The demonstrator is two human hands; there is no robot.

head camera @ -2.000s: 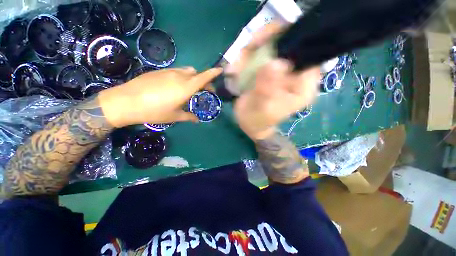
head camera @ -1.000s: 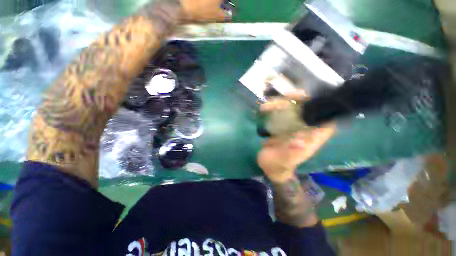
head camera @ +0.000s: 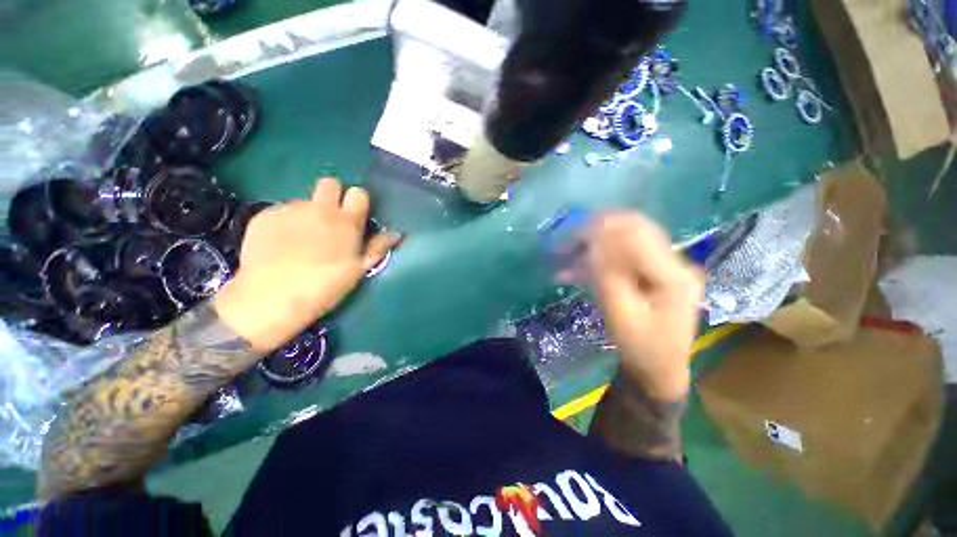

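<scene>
My left hand [head camera: 299, 257] is over the bench beside the housing pile, its fingers closed around a small round housing [head camera: 381, 263], of which only the rim shows. My right hand [head camera: 642, 288] is blurred and holds a blurred blue circuit board [head camera: 567, 233] at its fingertips. The electric screwdriver [head camera: 572, 79], black with a beige grip, hangs between and beyond my hands, not held. Its tip is by the near end of the white screw feeder [head camera: 436, 79], which it partly hides.
Black round housings [head camera: 189, 199] are piled at left by clear plastic film [head camera: 42, 388]. One housing [head camera: 294, 355] lies near the front edge. Ring-shaped boards with wires [head camera: 738, 131] lie at right. Bagged parts [head camera: 761, 257] and cardboard boxes [head camera: 829, 414] stand at the right edge.
My right hand has let go of the screwdriver and moved right, now with a blue board. My left hand has come back from the far left with a housing. The view has shifted.
</scene>
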